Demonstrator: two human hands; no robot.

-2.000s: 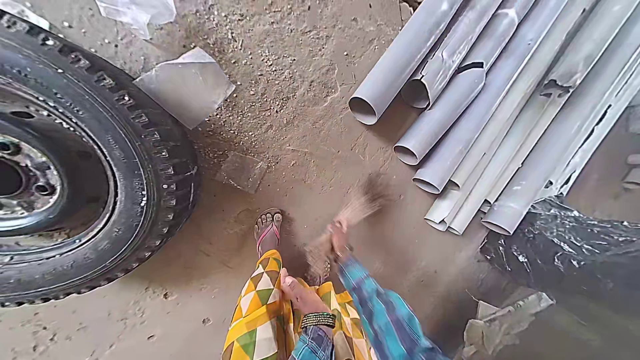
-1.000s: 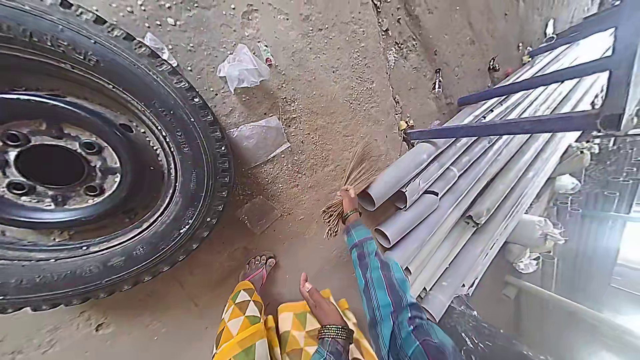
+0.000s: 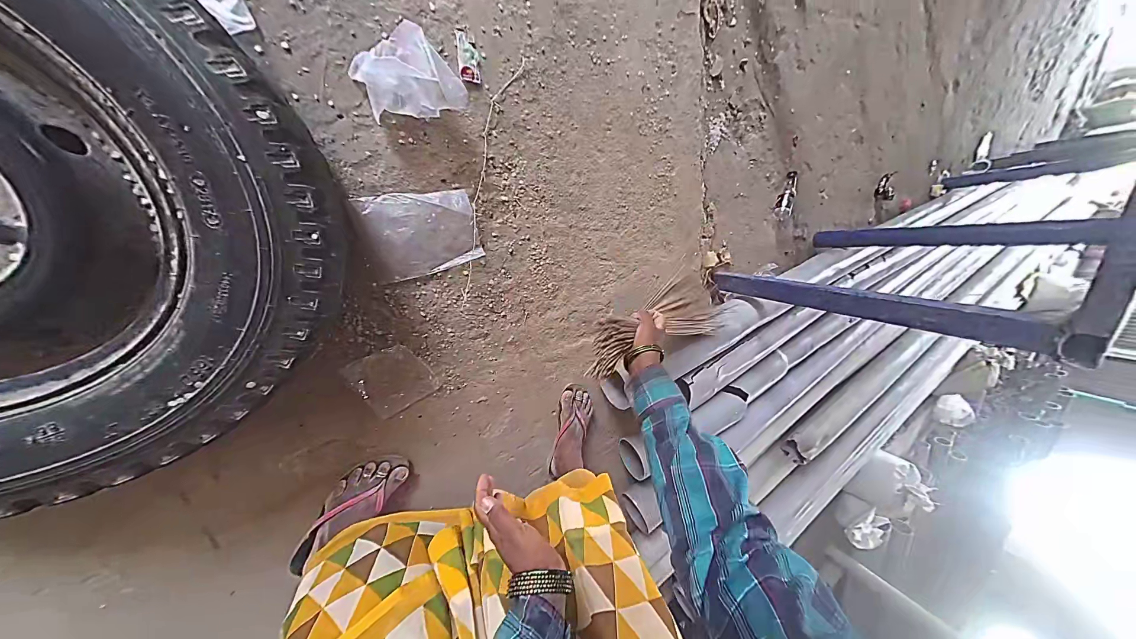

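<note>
My right hand (image 3: 650,330) is closed around a bundled stick broom (image 3: 688,312), low over the dusty floor beside the open ends of grey plastic pipes (image 3: 763,373). Its bristles fan to the right towards a blue metal bar, and the thick end points left. Over my patterned yellow cloth (image 3: 382,577), my left hand (image 3: 516,532) holds nothing, its thumb apart from the fingers. Up ahead lie a crumpled plastic bag (image 3: 410,75), a flat clear plastic sheet (image 3: 422,232) and grit on the ground.
A large tyre on a wheel rim (image 3: 257,204) fills the left side. Blue metal bars (image 3: 896,311) of a frame cross above the pipes on the right. A small wrapper (image 3: 468,59) and another clear scrap (image 3: 390,380) lie on the floor. A wall base runs along the upper right.
My right hand has carried the broom from the floor before my feet over to the pipe ends. The view has shifted, showing the blue frame. My left hand stays over the cloth.
</note>
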